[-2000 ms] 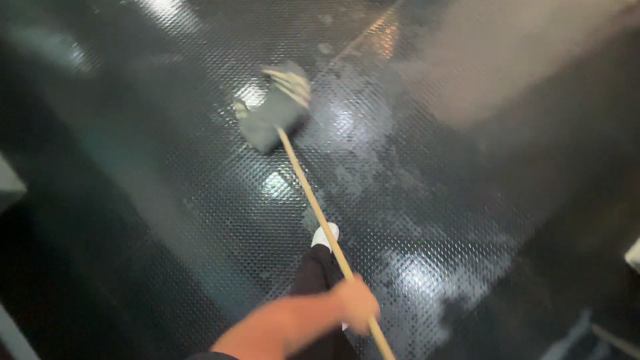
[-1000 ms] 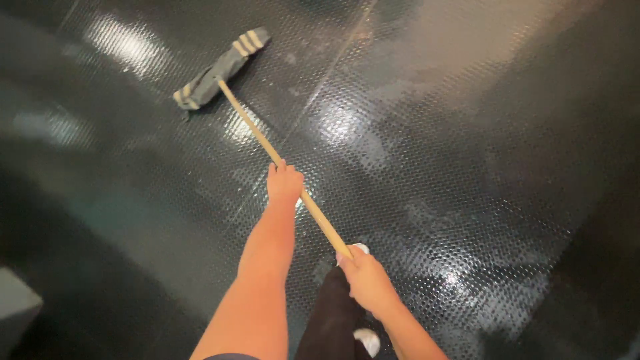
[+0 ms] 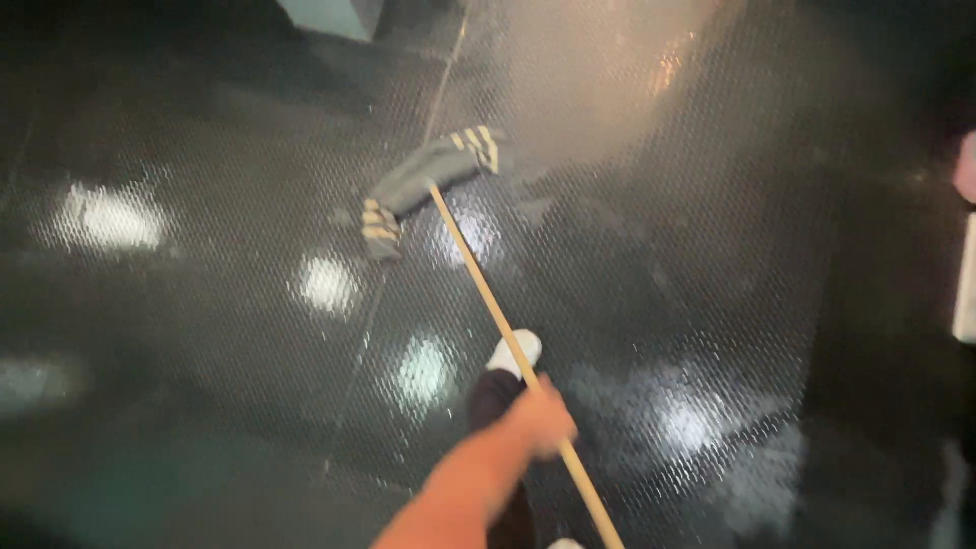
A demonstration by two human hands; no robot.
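Note:
My left hand (image 3: 543, 418) is closed around the lower part of a long wooden pole (image 3: 488, 296), in front of my dark-trousered leg. At the pole's far end, a grey cloth with pale yellow stripes (image 3: 427, 174) lies draped over the head, both ends hanging down against the wet floor (image 3: 252, 335). The head itself is hidden under the cloth. The pole runs out of view at the bottom edge. No part of my right hand shows.
The dark, textured floor shines with reflections and has seams. My white shoe (image 3: 518, 352) is beside the pole. A pale box-like object (image 3: 332, 17) stands at the top; a white object (image 3: 967, 286) and a pink one (image 3: 967, 168) are at the right edge.
A second ago both hands held the pole; now my right hand is out of view and my left hand grips nearer the bottom of the view. The cloth-covered head has shifted over the floor.

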